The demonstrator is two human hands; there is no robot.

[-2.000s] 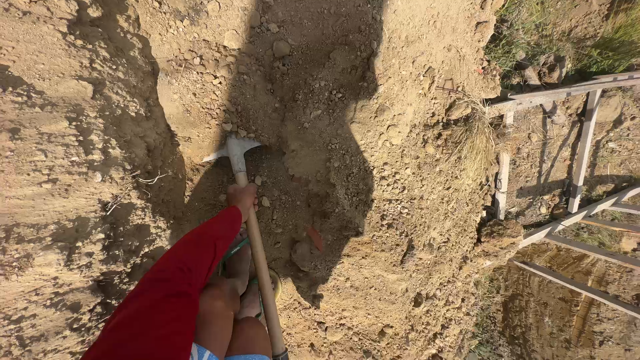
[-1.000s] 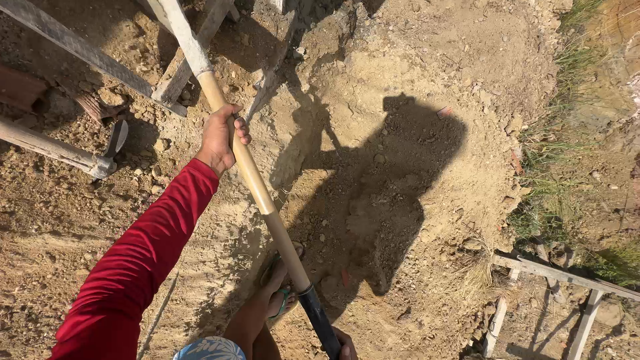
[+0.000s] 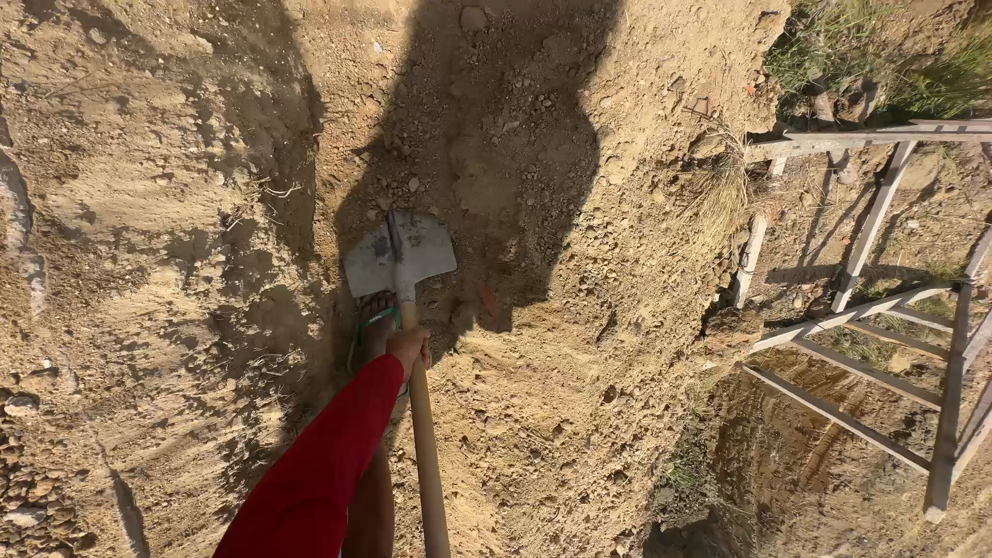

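Note:
My left hand (image 3: pixel 409 346), at the end of a red sleeve, grips the wooden shaft of a shovel (image 3: pixel 428 457) just behind the blade. The wide grey metal blade (image 3: pixel 422 246) lies on loose, partly shaded soil (image 3: pixel 504 178). A foot in a green-strapped sandal (image 3: pixel 377 316) is close beside the blade and shaft. My right hand is out of view, as is the lower end of the shaft.
A rough earth wall or slope (image 3: pixel 178 310) rises on the left. Wooden frames with crosspieces (image 3: pixel 868 372) stand at the right, past the dirt edge. Dry grass (image 3: pixel 725 186) hangs on that edge, and gravel (image 3: pixel 39 480) lies at lower left.
One second ago both hands held the shovel raised toward the upper left; now its blade is down on the soil and my right hand has left the picture. The view has swung strongly.

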